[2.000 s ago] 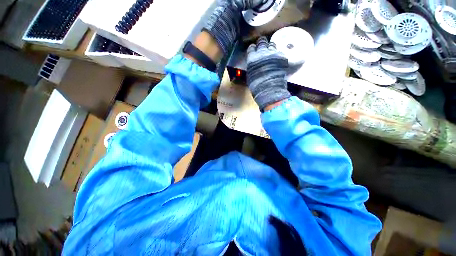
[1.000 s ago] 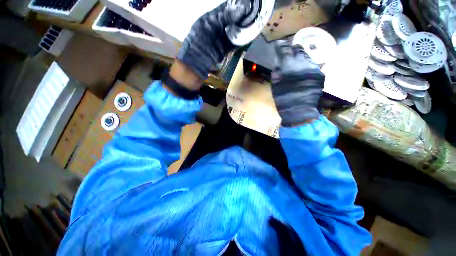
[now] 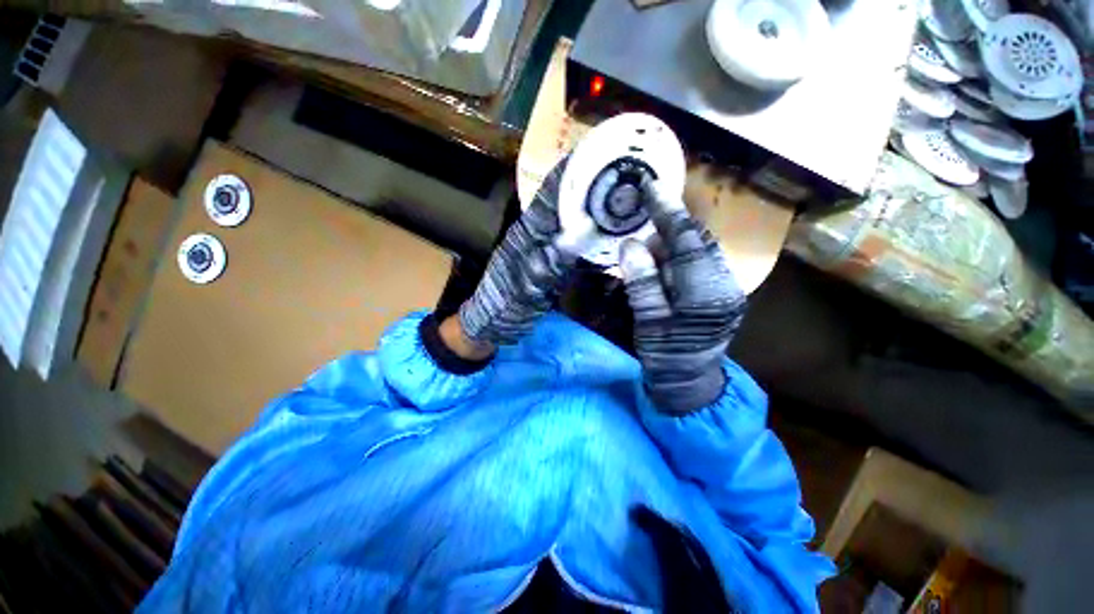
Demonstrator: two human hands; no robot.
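Note:
A white assembled disc unit (image 3: 590, 172) with a black ring and grey-blue hub is held up in front of my lap, over the cardboard flap (image 3: 546, 120). My left hand (image 3: 528, 270), in a grey mottled glove, grips the disc by its lower left edge. My right hand (image 3: 681, 288), gloved the same, touches the disc at its lower right, with fingertips by the black ring. The silver machine base (image 3: 672, 66) with a red light is just beyond. The white round fixture (image 3: 768, 36) on its top has no hand on it.
Loose perforated covers (image 3: 1029, 62) lie heaped at the upper right. A plastic-wrapped roll (image 3: 948, 264) runs along the bench's front edge. A brown cardboard box (image 3: 300, 288) at the left bears two finished units (image 3: 202, 258). An open carton (image 3: 924, 510) stands at the lower right.
My left hand has brought the disc unit down from the bench towards my lap. My right hand has left the machine top and come to the disc. The view has shifted, showing more of the box.

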